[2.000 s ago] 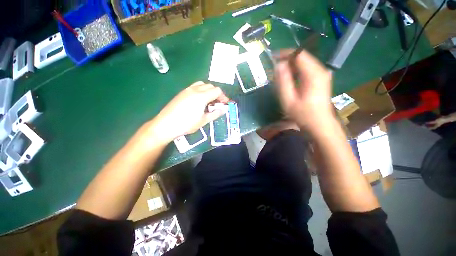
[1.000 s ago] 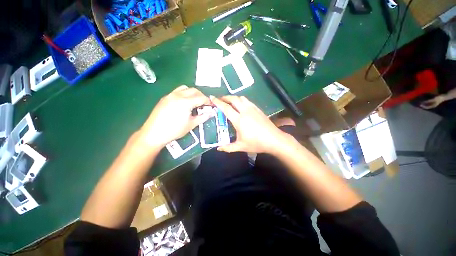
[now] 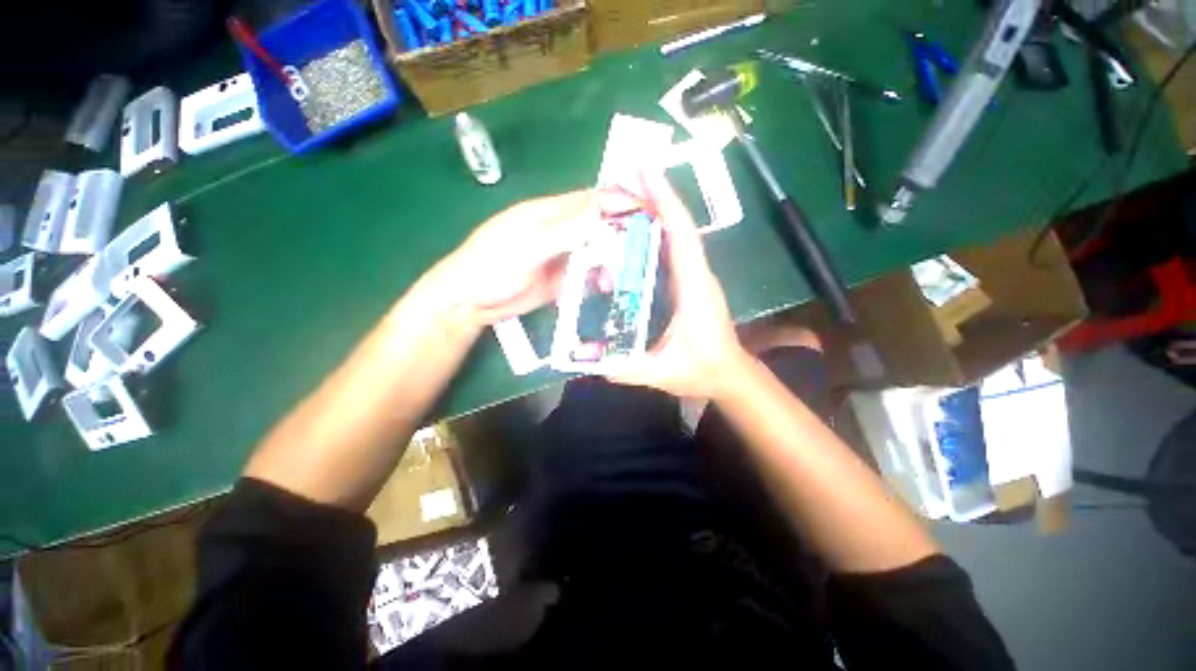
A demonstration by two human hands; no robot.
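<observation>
A white housing [image 3: 567,328] with a rectangular window is held up off the bench near its front edge. A blue insert [image 3: 635,262] lies along its right side, with small red parts at its top and bottom ends. My left hand [image 3: 531,252] holds the housing at its upper left. My right hand [image 3: 691,308] holds it along the right side, fingers at the top. The fingertips hide part of the housing's top. A white front frame [image 3: 519,344] lies on the mat, partly hidden behind my left hand and the housing.
Several housings [image 3: 142,321] lie at left. A blue screw bin [image 3: 328,81], carton of blue inserts [image 3: 498,68] and small bottle [image 3: 478,148] are at the back. A hammer [image 3: 796,223], tweezers, another frame [image 3: 717,185] and an electric screwdriver [image 3: 957,115] lie at right. Cartons stand beside the bench.
My right hand has come from the right to the housing. Both hands now hold the housing higher, raised from the bench. The hammer lies on the mat. The view has shifted.
</observation>
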